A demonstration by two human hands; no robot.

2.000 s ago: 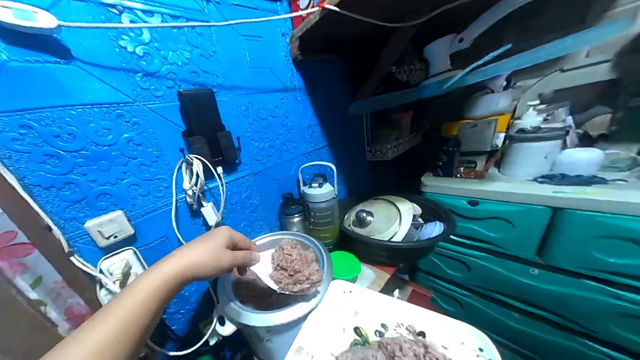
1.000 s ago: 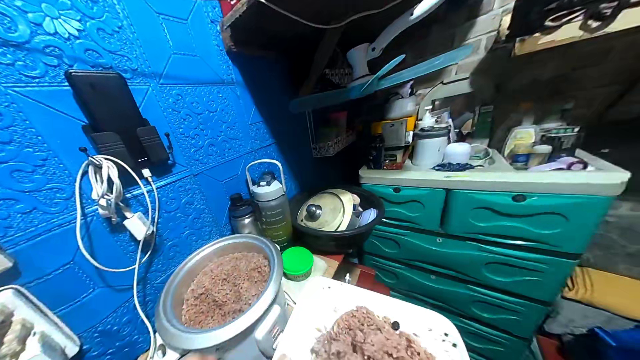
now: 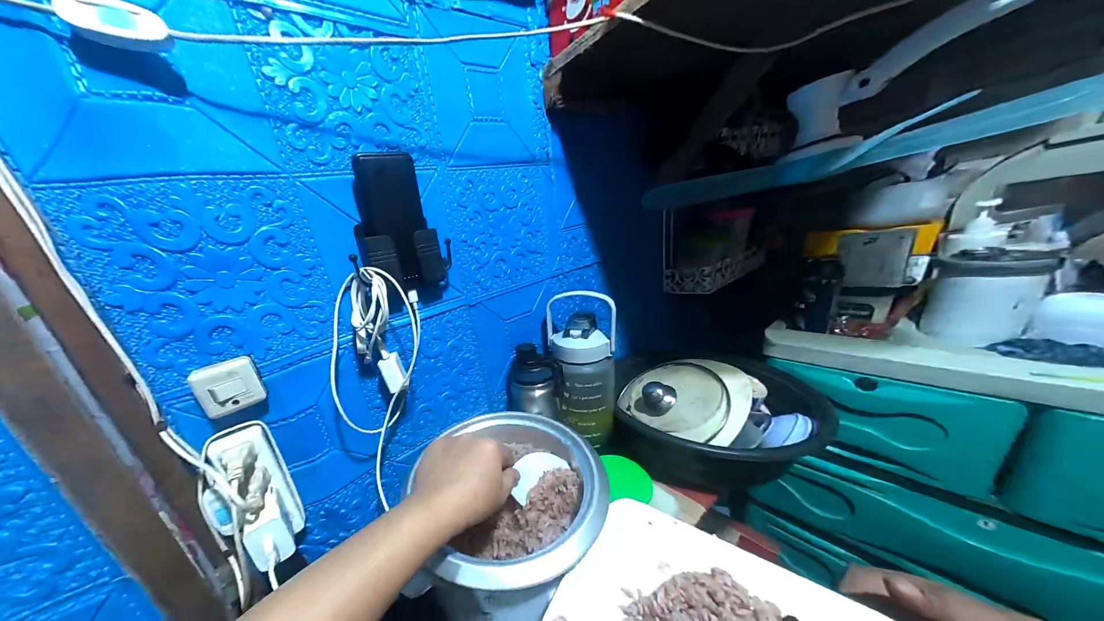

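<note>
Inside the rim of a metal rice pot (image 3: 595,517), low in the middle of the view, my left hand (image 3: 466,479) grips a white scoop (image 3: 536,474). The scoop touches reddish-brown cooked rice (image 3: 552,509), and its handle is hidden by my fingers. Right of the pot is a white tray (image 3: 630,543) bearing a heap of the same rice (image 3: 703,599), cut off by the bottom edge. My right hand (image 3: 914,595) is at the tray's right edge, partly out of view; whether its fingers grip the tray cannot be told.
Behind the pot are a handled bottle (image 3: 586,388), a dark bottle (image 3: 532,384) and a green lid (image 3: 628,479). A black basin (image 3: 707,461) holds pot lids beside green drawers (image 3: 914,440). A phone (image 3: 388,198) and looped white cable (image 3: 371,319) hang on the blue wall, near plugged sockets (image 3: 250,483).
Two seconds ago my left hand held a scoop heaped with rice over the pot; now hand and scoop are down inside it. My right hand has come into view at lower right.
</note>
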